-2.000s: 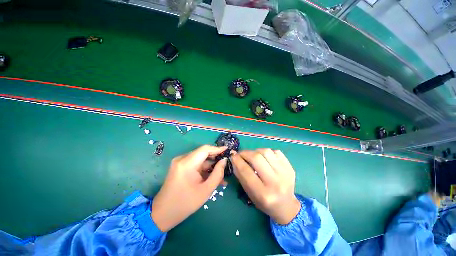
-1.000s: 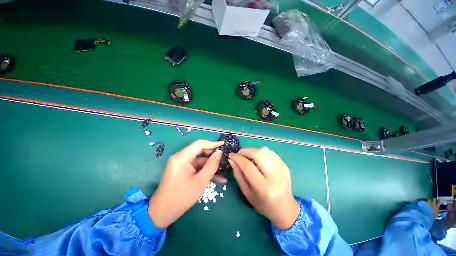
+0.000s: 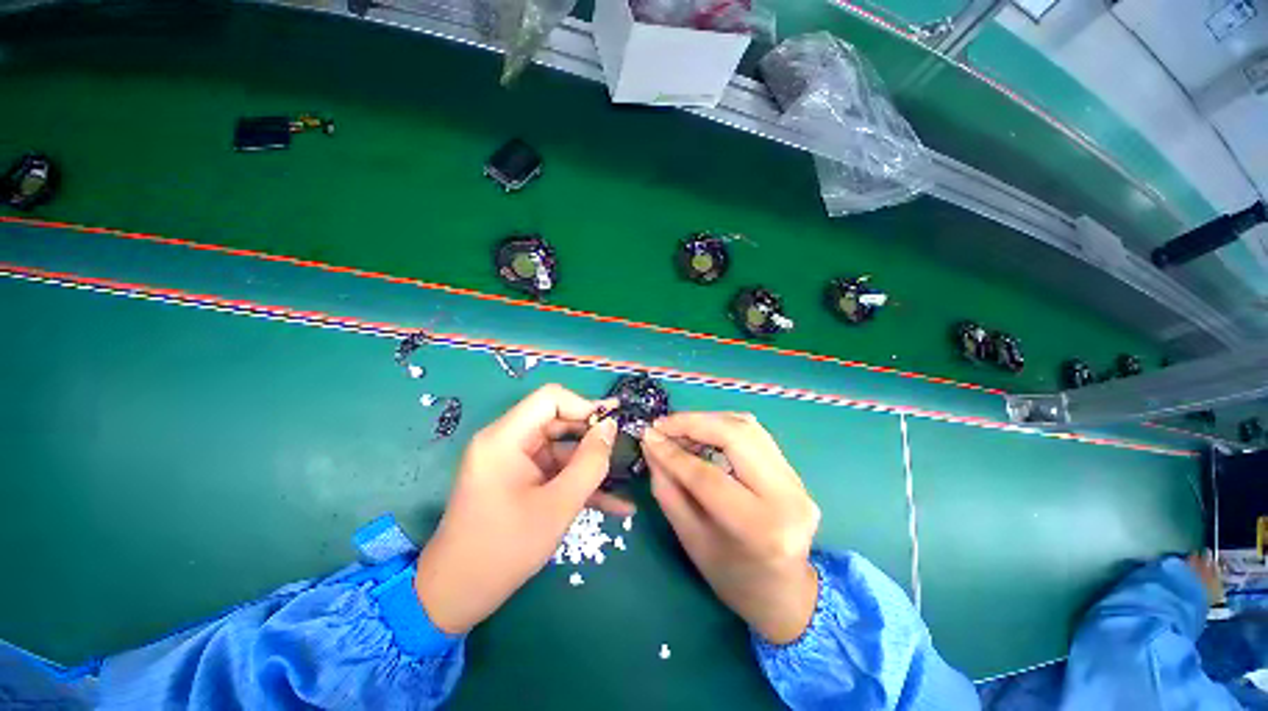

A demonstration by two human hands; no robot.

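A round black housing unit (image 3: 640, 396) is between my two hands near the bench's back edge, partly hidden by the fingers. My left hand (image 3: 522, 486) holds its left side with thumb and fingertips. My right hand (image 3: 737, 514) pinches at its right side; what small part its fingertips hold is too small to tell. A second dark round shape shows just below, between the hands, mostly covered. A pile of small white parts (image 3: 590, 539) lies below my left fingers. One white part (image 3: 665, 650) lies apart, lower down.
Small dark parts (image 3: 448, 415) lie left of my hands. The green belt (image 3: 376, 208) carries several round units (image 3: 529, 264) and dark rectangular modules (image 3: 262, 134). A white box (image 3: 670, 59) and clear bag (image 3: 851, 125) are on the rail. A person's blue sleeve (image 3: 1147, 632) is at right.
The units and modules on the belt have moved right. My fingers have shifted slightly on the housing unit. More of the white pile shows than two seconds ago. The other person's arm moved.
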